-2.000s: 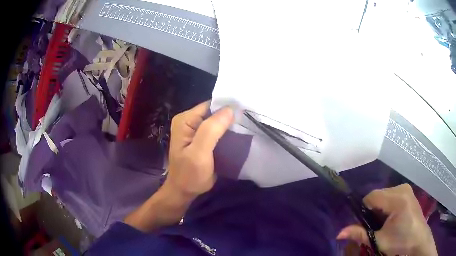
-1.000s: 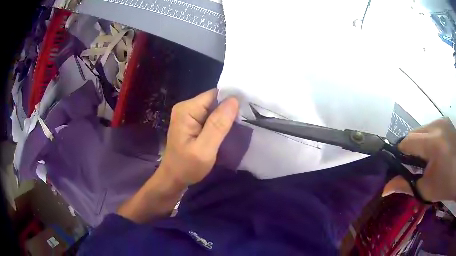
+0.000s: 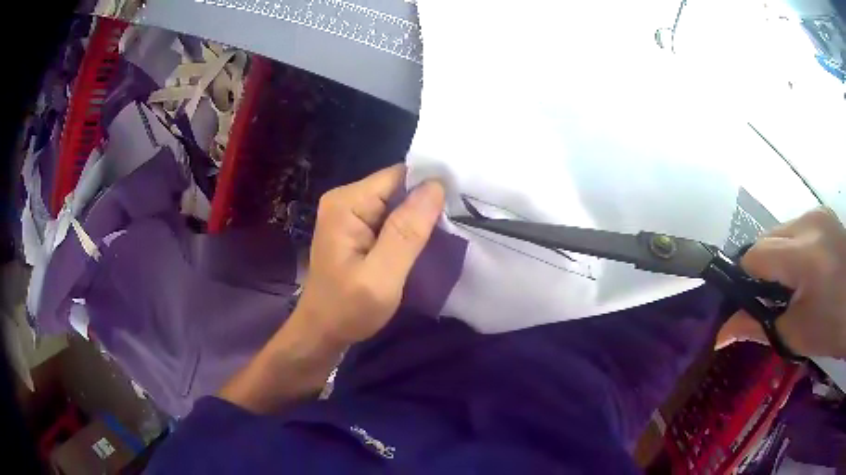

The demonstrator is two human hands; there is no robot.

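Observation:
The garment panel (image 3: 547,121) lies with its pale side up, over the table edge and toward my lap. Thin stitch lines and a slit show near its lower edge. My left hand (image 3: 376,250) pinches the panel's left edge, thumb on top, beside the left end of the slit. A small purple piece (image 3: 438,276) hangs under that thumb. My right hand (image 3: 802,283) holds the black tailor's shears (image 3: 603,243) by the handles. The shears point left, their tips at the slit's left end close to my left thumb. The lower blade is partly hidden by the cloth.
The grey table edge with a printed ruler strip (image 3: 315,28) runs along the top left. Red crates (image 3: 239,148) with purple and pale scraps stand at the left. Another red crate (image 3: 733,399) is at the lower right. Large purple cloth (image 3: 213,325) drapes at the left.
The shears have swung from a steep diagonal to nearly level, and my right hand has moved up and right. The tips are now at the slit's left end. My left hand keeps its pinch.

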